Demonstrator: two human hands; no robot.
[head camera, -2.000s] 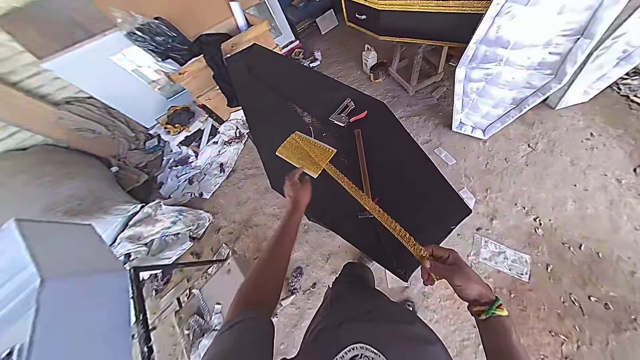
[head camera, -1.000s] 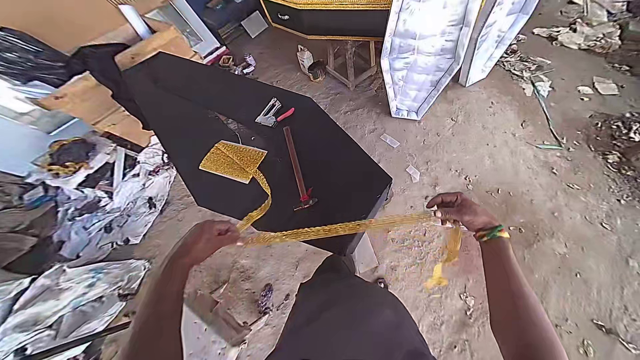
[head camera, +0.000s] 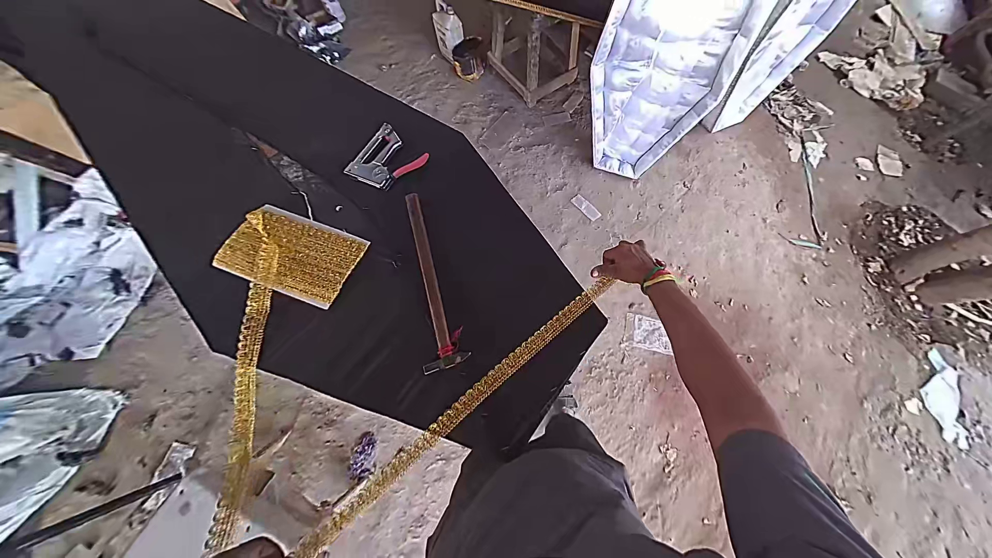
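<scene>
My right hand grips one end of a gold braided trim beside the right corner of a black cloth-covered coffin lid or panel. The trim runs slantwise down to my left hand, which shows only in part at the bottom edge, with the trim at its fingers. From there another length rises to the flat card wound with gold trim, lying on the black surface. A hammer with a wooden handle and a metal staple gun with a red lever lie to its right.
A white quilted coffin part stands at the upper right. Behind the black panel are a wooden trestle, a white plastic bottle and a dark tin. Crumpled plastic sheeting lies at left, and scraps litter the dirt floor.
My left hand has moved from beside the wound card to the bottom edge, and more trim is unwound. The trim end in my right hand is now over the panel's right corner. The view has shifted.
</scene>
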